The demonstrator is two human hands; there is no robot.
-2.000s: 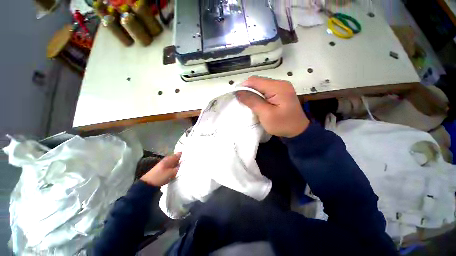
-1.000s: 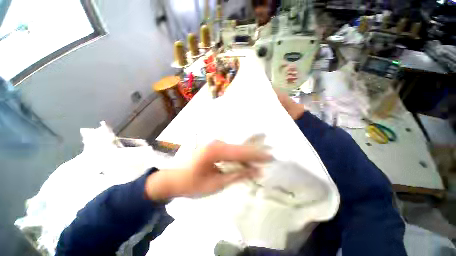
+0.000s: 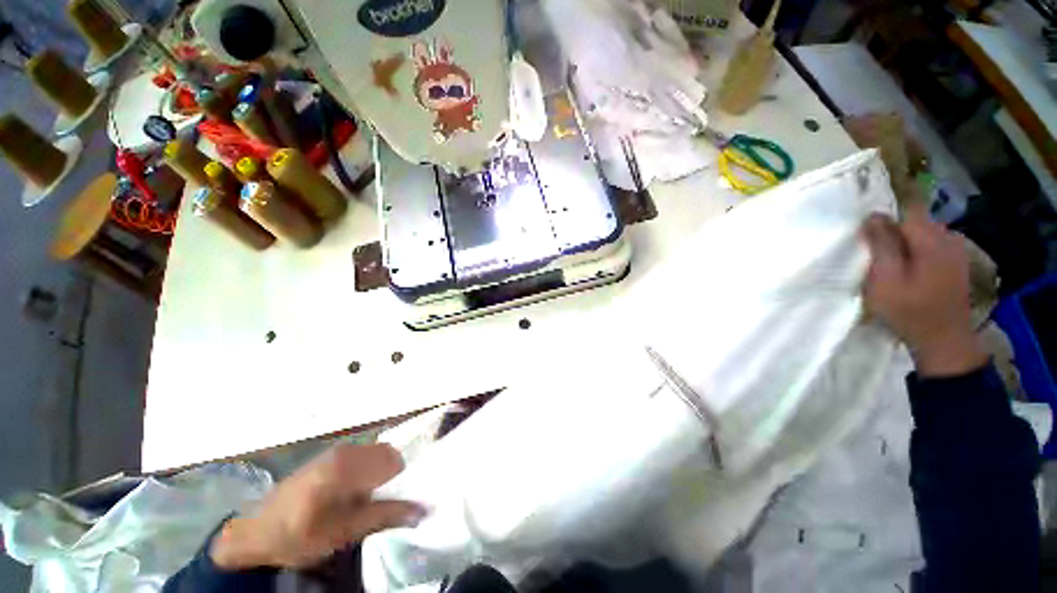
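A white garment [image 3: 580, 446] is stretched between my two hands, over the front edge of the table and towards my lap. A seam or pocket opening shows near its middle. My right hand [image 3: 921, 284] grips its upper right end. My left hand [image 3: 330, 504], somewhat blurred, is at its lower left end with thumb and fingers at the cloth. The sewing machine head [image 3: 423, 70] with a rabbit sticker stands beyond, over the shiny machine bed [image 3: 510, 220]. The garment does not lie on the bed. The needle area is lost in glare.
Thread cones [image 3: 278, 209] stand left of the machine. Pale cloth pieces [image 3: 632, 87], scissors [image 3: 753, 163], a small tan bottle [image 3: 748, 70] and a thin two-pronged tool [image 3: 633, 174] are on the right. White garments [image 3: 835, 498] lie lower right. A white pile [image 3: 139, 527] is lower left.
The view has turned back down to the machine and table. The garment, raised and spread a second ago, is now pulled out sideways. My right hand has moved far right, my left hand lower left.
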